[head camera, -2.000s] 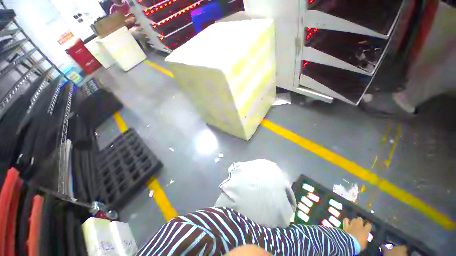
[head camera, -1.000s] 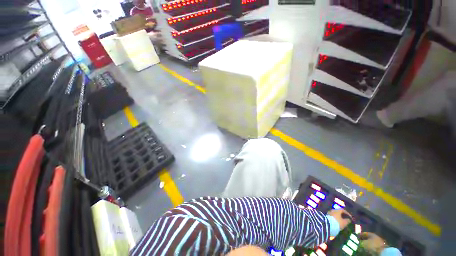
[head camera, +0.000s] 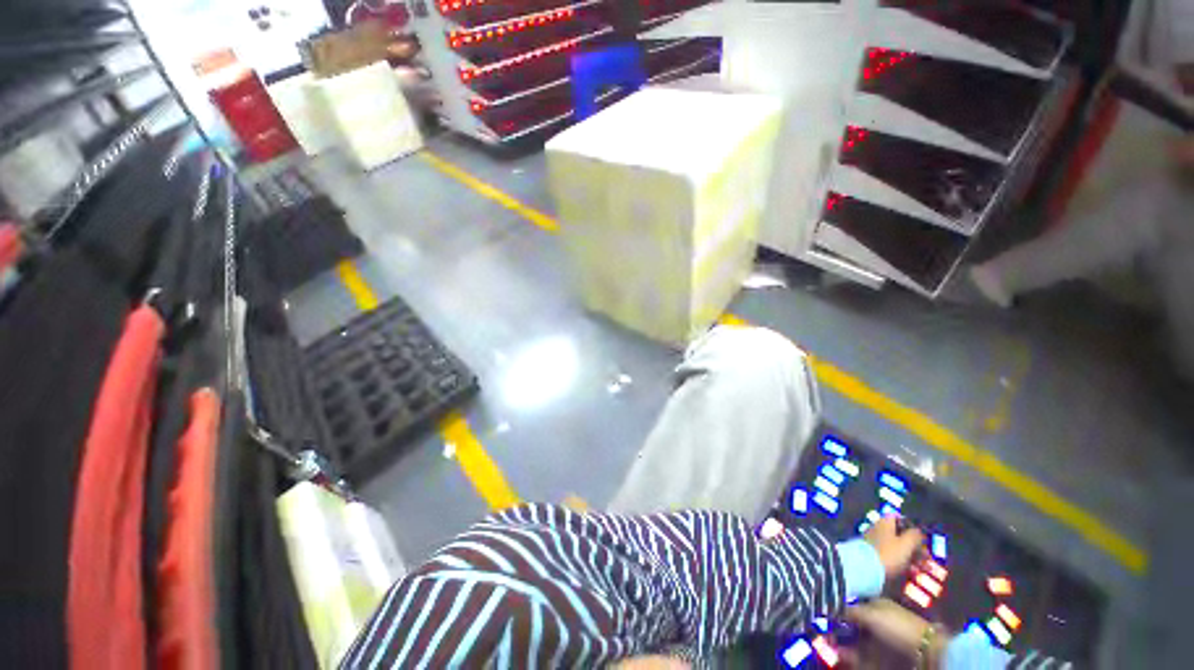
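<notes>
A large black device tray lies low at the lower right, with several small lit screens in its pockets. The screens show blue-white on one side and red or orange on the other. My left hand, bare below a light blue cuff, is over the tray's middle with fingers down among the devices. My right hand reaches in from the lower right, fingers pointing left, beside blue and red lit screens near the bottom edge. Both hands are small and blurred; whether either grips a device cannot be told.
My grey-clad knee is beside the tray. A pale foam box stands ahead, with a rack with red lights behind it. A black slotted tray lies left on the floor. Red-edged stacks stand far left. A person's leg shows right.
My right hand has moved left across the tray, closer to my left hand. The visible screens changed from mostly white and pink to blue and red. The view has shifted slightly.
</notes>
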